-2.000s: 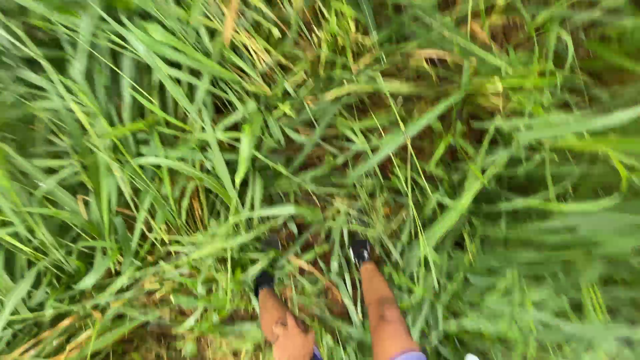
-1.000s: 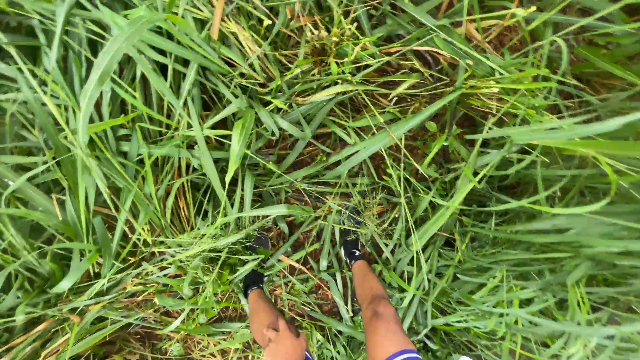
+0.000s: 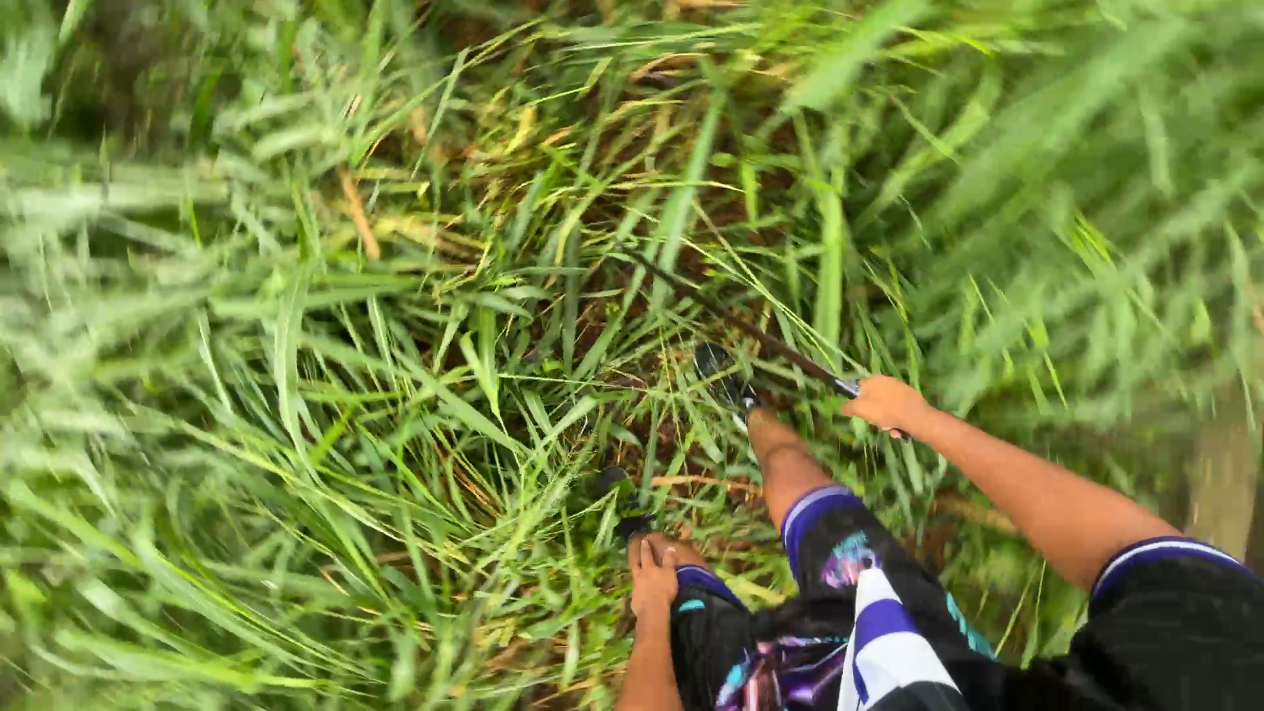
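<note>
My right hand point(image 3: 886, 406) is closed around the handle of a long, thin, dark blade point(image 3: 755, 334), perhaps a machete. The blade reaches up and left from the fist over the grass, in front of my right shoe point(image 3: 721, 370). Low in the view, my left hand point(image 3: 653, 573) rests on my left knee with nothing seen in it. Tall green grass point(image 3: 375, 395) surrounds both legs, and blades of it partly cover my left shoe point(image 3: 617, 494).
Dry, yellowed stalks point(image 3: 434, 237) and patches of brown soil lie among the grass ahead of my feet. Taller grass point(image 3: 1066, 197), blurred, stands at the right. A blurred brownish strip point(image 3: 1223, 474) shows at the right edge.
My right hand and the dark blade have come into view from outside the frame. My left hand stays by the left knee. The view has shifted and shows more of my shorts.
</note>
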